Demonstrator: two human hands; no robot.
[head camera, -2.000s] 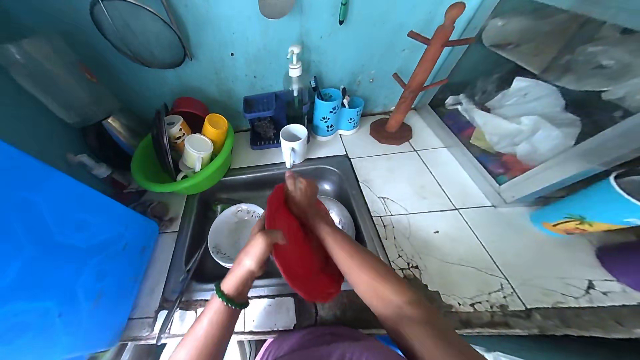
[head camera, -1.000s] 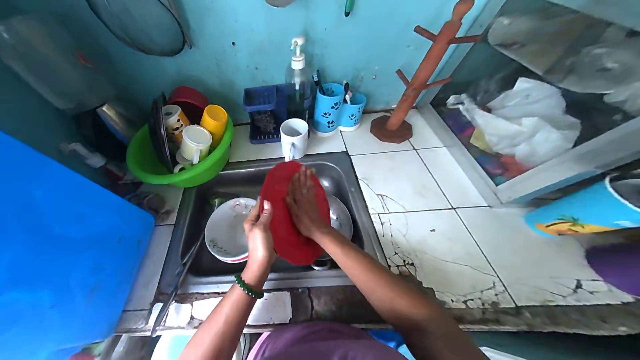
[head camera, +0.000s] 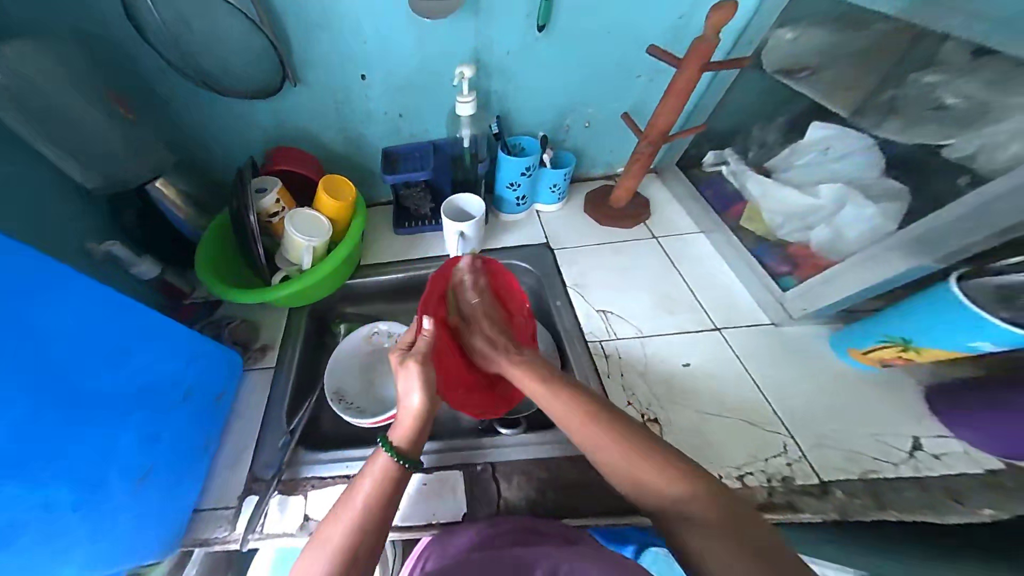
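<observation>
A red plate (head camera: 500, 384) is tilted over the metal sink (head camera: 580, 352), gripped at its left rim by my left hand (head camera: 416, 372), with the thumb on its face. My right hand (head camera: 480, 316) lies against the plate's face near the top, slightly blurred, its fingers pointing toward the wall. White plates (head camera: 364, 376) are stacked in the left of the sink. Another pale dish (head camera: 548, 348) lies partly hidden behind the red plate. Just beyond the sink's back rim stands a white mug (head camera: 463, 220).
A green basin (head camera: 320, 280) of cups stands back left, beside a large blue container (head camera: 104, 416). Behind the sink are a dark blue caddy (head camera: 410, 172), a pump bottle (head camera: 466, 136) and blue holders (head camera: 516, 176). A wooden mug tree (head camera: 664, 120) stands on the cracked tiled counter (head camera: 704, 384).
The red plate was more steeply tilted two seconds ago and now shows its face more fully. My right hand has moved across it, a little up and left since one second ago.
</observation>
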